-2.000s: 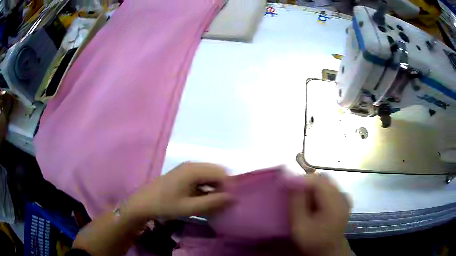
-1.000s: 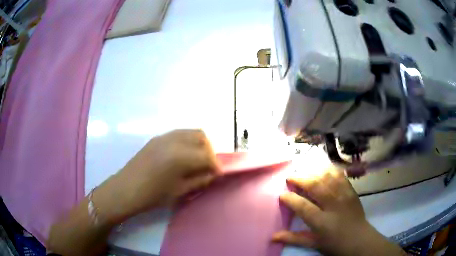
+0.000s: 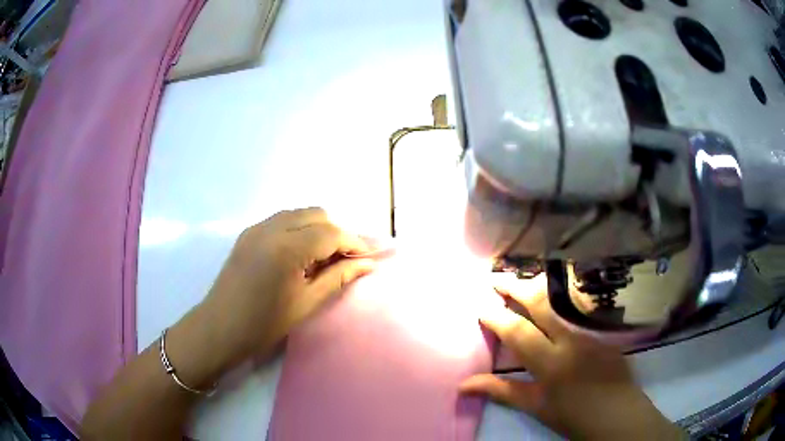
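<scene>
A small pink cut piece [image 3: 370, 370] lies flat on the table in front of the sewing machine [image 3: 508, 103]. Its far edge runs into the white lamp glare beside the machine head. My left hand [image 3: 284, 276] pinches the far left edge of the piece between thumb and fingers. My right hand [image 3: 559, 362] lies at its right edge, just below the machine head, with fingertips on or beside the cloth and the fingers spread. The needle and presser foot are lost in the glare.
A long pink garment panel [image 3: 77, 215] lies along the left of the table. A flat cream-coloured piece [image 3: 219, 39] sits beside it at the back left. The chrome take-up lever guard [image 3: 719, 224] juts out near my right hand. The table's front edge [image 3: 732, 405] curves at the lower right.
Two seconds ago both hands held the piece at the front edge; it now lies beside the machine head. Over the last second my left hand has moved slightly left and up.
</scene>
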